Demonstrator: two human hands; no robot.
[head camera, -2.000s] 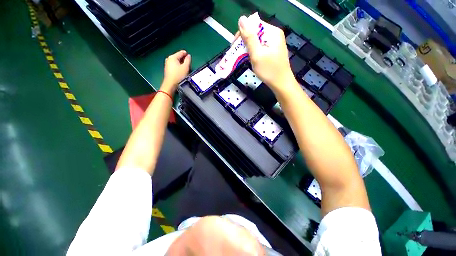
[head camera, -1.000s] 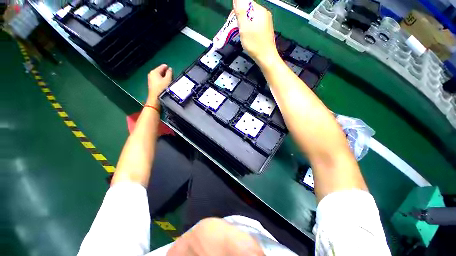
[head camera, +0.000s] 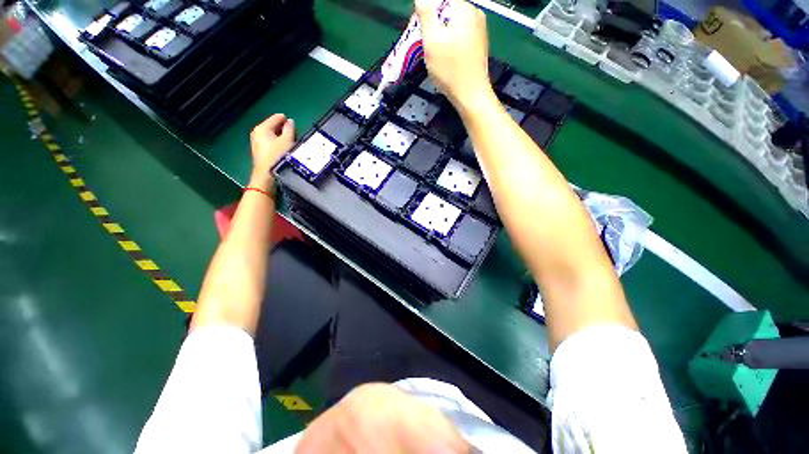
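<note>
My right hand (head camera: 455, 49) grips a white tube with purple-red print (head camera: 404, 60) at the top centre. The tube's nozzle points down at a white dotted module (head camera: 363, 100) in the far left part of the parts tray. The black parts tray (head camera: 377, 229) tops a stack and holds rows of modules, each a white dotted square beside a black square. My right forearm hides part of the tray's right side. My left hand (head camera: 272, 140) rests near the tray's left corner at the bench edge, fingers curled; whether it holds anything is not visible.
Another stack of black trays with modules (head camera: 191, 66) stands at upper left. A clear plastic bag (head camera: 616, 232) and a partly hidden module (head camera: 536, 303) lie right of the tray. A green box (head camera: 729, 359) with a grey screwdriver (head camera: 773, 353) is at lower right. White compartment trays (head camera: 710, 106) line the far edge.
The view has shifted. The tube has moved from the module at the tray's near left corner to one farther back. My left hand still rests by the tray's left side.
</note>
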